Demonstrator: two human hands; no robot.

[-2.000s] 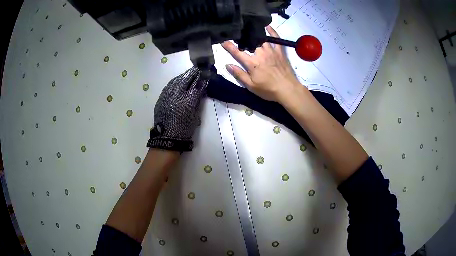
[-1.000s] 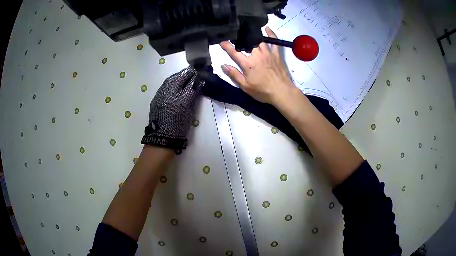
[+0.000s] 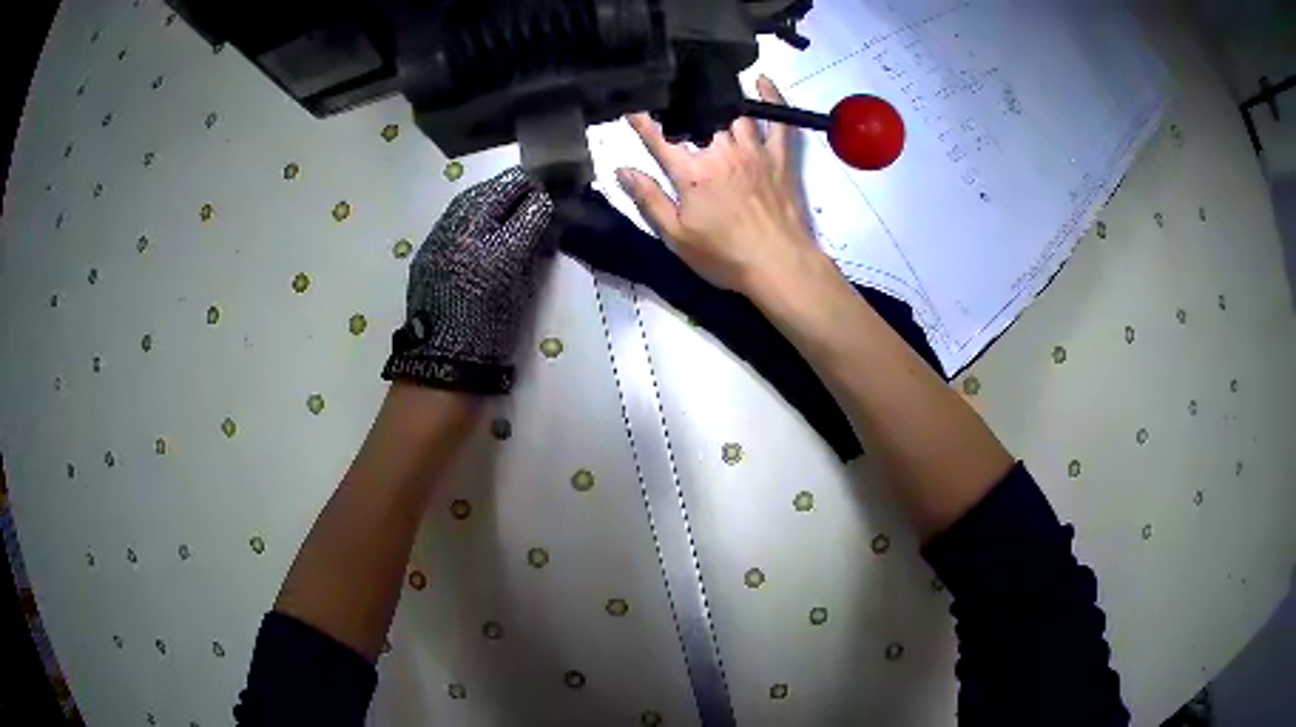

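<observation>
The white paper marker (image 3: 981, 156) with thin printed lines lies on dark fabric. A dark fabric strip (image 3: 711, 305) shows along its near edge, running from under the machine head (image 3: 526, 64) to the lower right. My left hand (image 3: 476, 291), in a grey chainmail glove, has its bunched fingertips on the strip's left end beside the blade guard (image 3: 554, 146); the tips are partly hidden. My right hand (image 3: 725, 199) is bare and lies flat on the paper, fingers spread, fingertips partly behind the head. The blade itself is not visible.
A black lever with a red ball knob (image 3: 866, 132) sticks out right of the head, above the paper. A metal strip (image 3: 661, 497) runs through the cream-white table (image 3: 185, 398) towards me. Dark clutter shows at the far left edge.
The paper and fabric have turned and shifted slightly, the strip's right end moving down and left. Both hands have moved a little left with them. More of the paper's right part shows.
</observation>
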